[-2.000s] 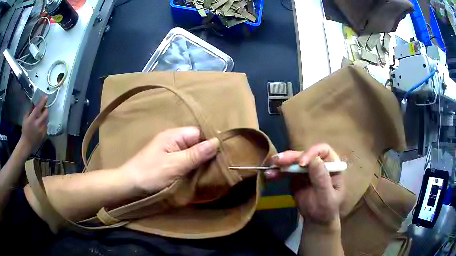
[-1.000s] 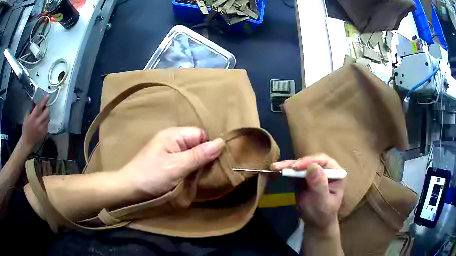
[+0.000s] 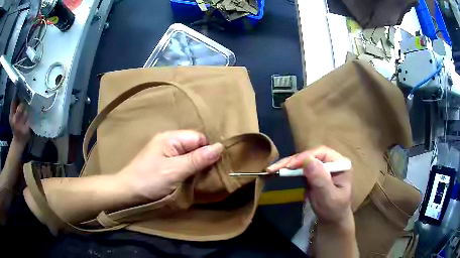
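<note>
A tan tote bag (image 3: 222, 93) lies over my lap with its dark opening toward me. My left hand (image 3: 169, 158) pinches the bag's top edge by the handle end, thumb on top; the fingers beneath are hidden. The long handle (image 3: 136, 90) loops over the bag, and another part passes over my left forearm. My right hand (image 3: 325, 186) holds a white-handled awl or hook tool (image 3: 292, 172) level. Its thin silver shaft points left, and its tip is at the handle end near the rim. The tip's shape is unclear.
More tan bags (image 3: 353, 126) lie at the right, beside a black phone-like device (image 3: 437, 194) and a white machine (image 3: 421, 68). Behind the bag are a clear tray (image 3: 189, 48), a blue bin of scraps (image 3: 229, 10) and a small metal object (image 3: 284, 90). Another person's hand (image 3: 19, 121) is at the far left.
Both my hands keep their holds. The tool tip has shifted slightly left and down from a second ago. The other person's hand at the left has moved farther left.
</note>
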